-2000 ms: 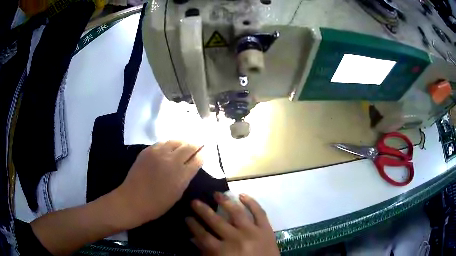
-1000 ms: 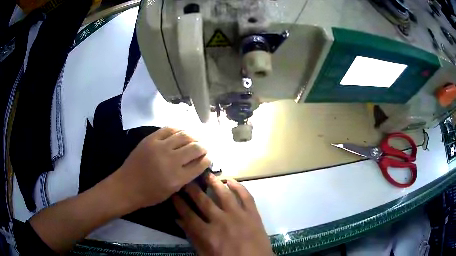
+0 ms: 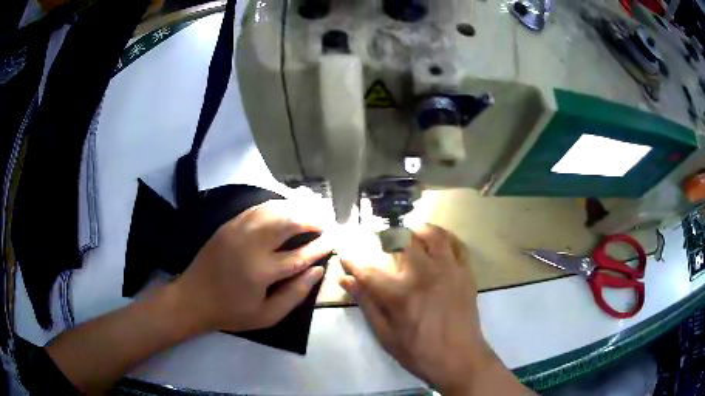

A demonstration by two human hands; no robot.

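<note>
A black fabric panel (image 3: 232, 203) lies folded and bunched left of the needle area, with a narrow strip running up behind the machine head's left side. My left hand (image 3: 259, 259) rests on the panel, fingers bent, pressing fabric between them. My right hand (image 3: 421, 298) lies on the machine bed just right of the needle area, fingertips by the presser foot; whether it holds an edge is unclear. The cream sewing machine head (image 3: 301, 116) stands above both hands. Lamp glare hides the needle and the fabric edge there.
Red-handled scissors (image 3: 591, 267) lie right of my right hand. A green control panel (image 3: 599, 151) with a lit screen is on the machine. Stacked black pieces (image 3: 58, 170) lie at the left. A green tape measure strip (image 3: 595, 356) follows the table's curved front edge.
My right hand has moved right and forward onto the machine bed beside the needle. My left hand stays on the fabric, which is now more folded. The camera view has shifted slightly.
</note>
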